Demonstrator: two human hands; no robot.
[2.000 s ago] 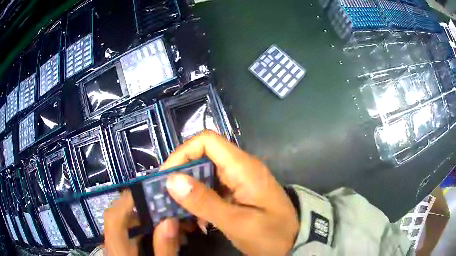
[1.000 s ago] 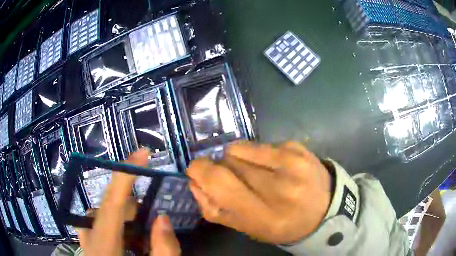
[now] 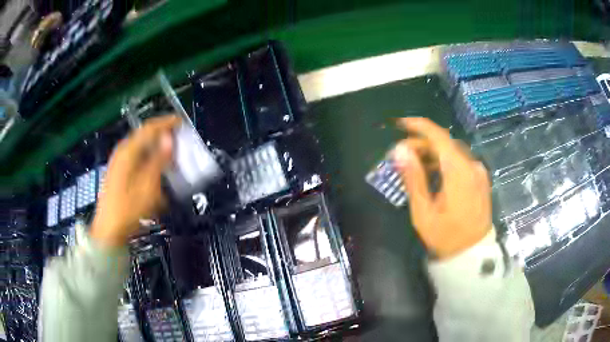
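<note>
My left hand point(image 3: 134, 177) is over the black housing tray and holds a front housing point(image 3: 192, 155) by its side; the housing is blurred, with its open window end up and pale key end down. My right hand point(image 3: 448, 187) is over the dark green mat, with thumb and fingers at the keypad stack point(image 3: 386, 182). The stack's pale keys show beside the thumb; whether the fingers are closed on it is unclear. Housings with pale keypads point(image 3: 322, 294) sit in the black housing tray point(image 3: 311, 180).
The clear keypad tray point(image 3: 535, 167) lies at the right, with blue-striped keypad stacks point(image 3: 495, 100) in its far part. A green conveyor belt point(image 3: 374, 40) with a pale strip point(image 3: 368, 75) runs behind. Another person's hand point(image 3: 47, 27) shows at the upper left. White lattice point(image 3: 580, 322) is at lower right.
My hands have parted. The left moved up over the tray with a housing; the right moved from the housing to the keypad stack on the mat. The view has shifted towards the belt.
</note>
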